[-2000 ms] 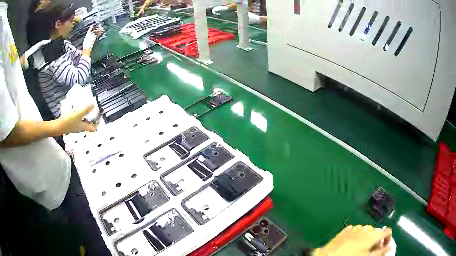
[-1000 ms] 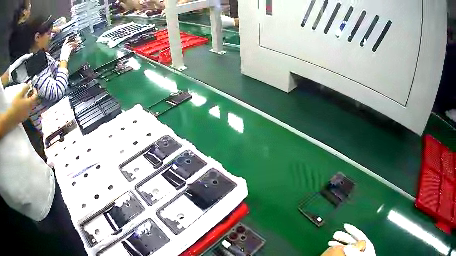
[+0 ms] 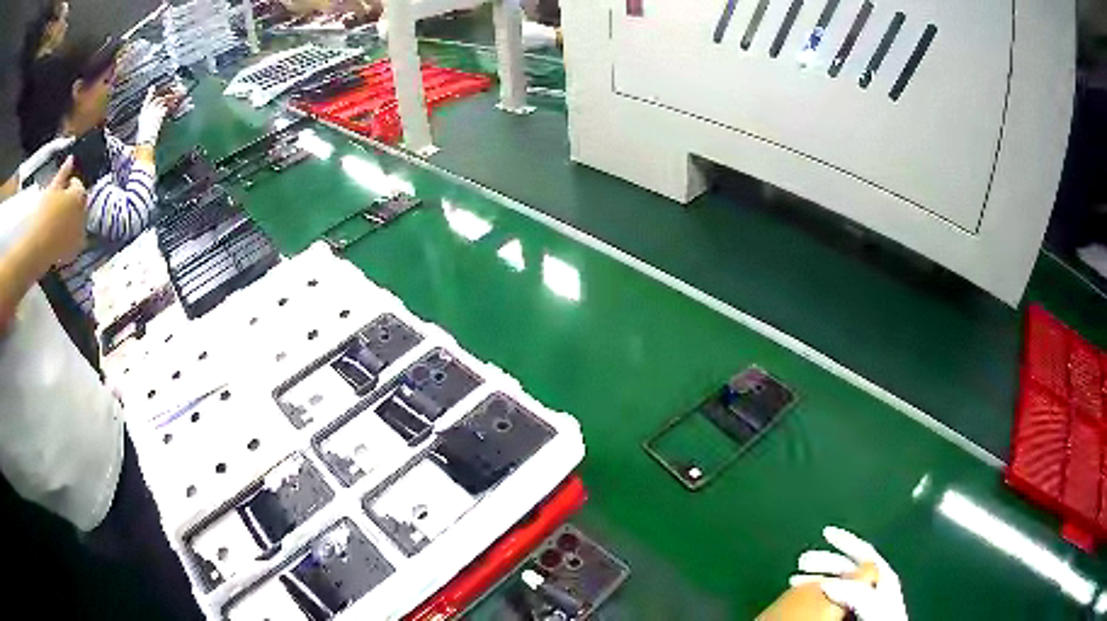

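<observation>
A black phone housing [image 3: 755, 405] lies flat on the green surface, its solid camera end away from me and its open frame end nearer the white tray. My bare left hand [image 3: 816, 599] and my white-gloved right hand [image 3: 867, 585] are together at the bottom edge, right of centre, both cut off. The left hand overlaps the glove. Some gloved fingers point up and are spread. Whether either hand holds a small part cannot be told. Neither hand touches the housing. Another dark housing [image 3: 580, 575] lies at the bottom edge, beside the white tray.
A white blister tray [image 3: 273, 419] with several housings in its pockets sits over a red tray [image 3: 516, 546] at left. A dark stack [image 3: 219, 252] lies beyond it. A red tray [image 3: 1059, 425] is at far right. A machine housing [image 3: 777, 134] stands behind. Two people are at upper left.
The lone housing has moved up and left along the green surface, away from my hands. The view has shifted slightly. My hands stay together at the bottom edge; the person nearby has raised a hand.
</observation>
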